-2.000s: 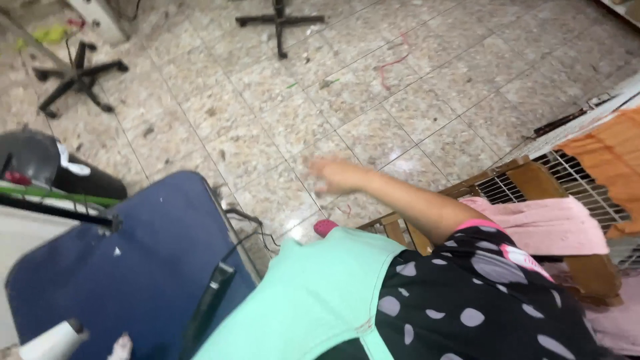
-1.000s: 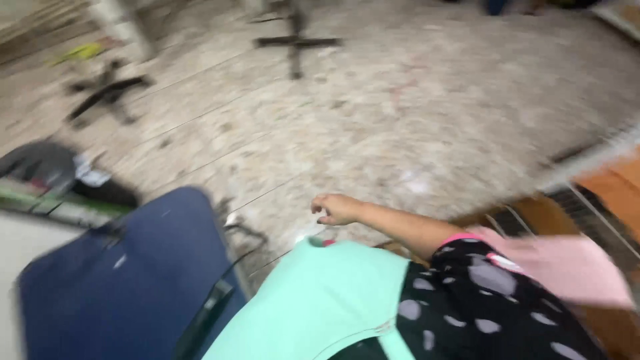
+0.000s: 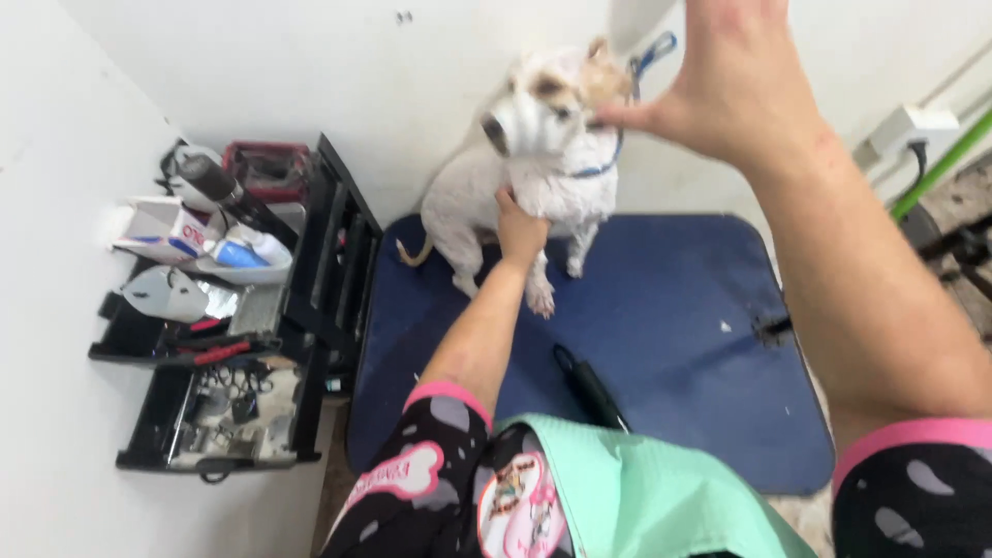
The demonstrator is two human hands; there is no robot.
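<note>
A short-coated white dog (image 3: 469, 186) with tan ears sits at the back of a blue grooming table (image 3: 697, 279), its face blurred. A blue loop lead (image 3: 601, 170) goes round its neck and rises behind its head. My left hand (image 3: 521, 232) is against the dog's chest by a front leg; whether the fingers grip is hidden. My right hand (image 3: 725, 85) is raised at the right of the dog's head, thumb spread toward its cheek, the other fingers cut off by the top edge. A black-handled tool (image 3: 589, 387) lies on the table near the mint apron.
At the left, a black drawer cart (image 3: 310, 310) holds a cordless clipper (image 3: 225, 190), a small carton (image 3: 167, 225) and a red container (image 3: 271, 167). Its open drawer holds several scissors (image 3: 232, 380). White walls stand behind; a power socket (image 3: 914, 132) is at the right.
The view has swung from the floor and table edge to the table with the dog. Both hands are now up by the dog; earlier, one arm was seen reaching out over the floor.
</note>
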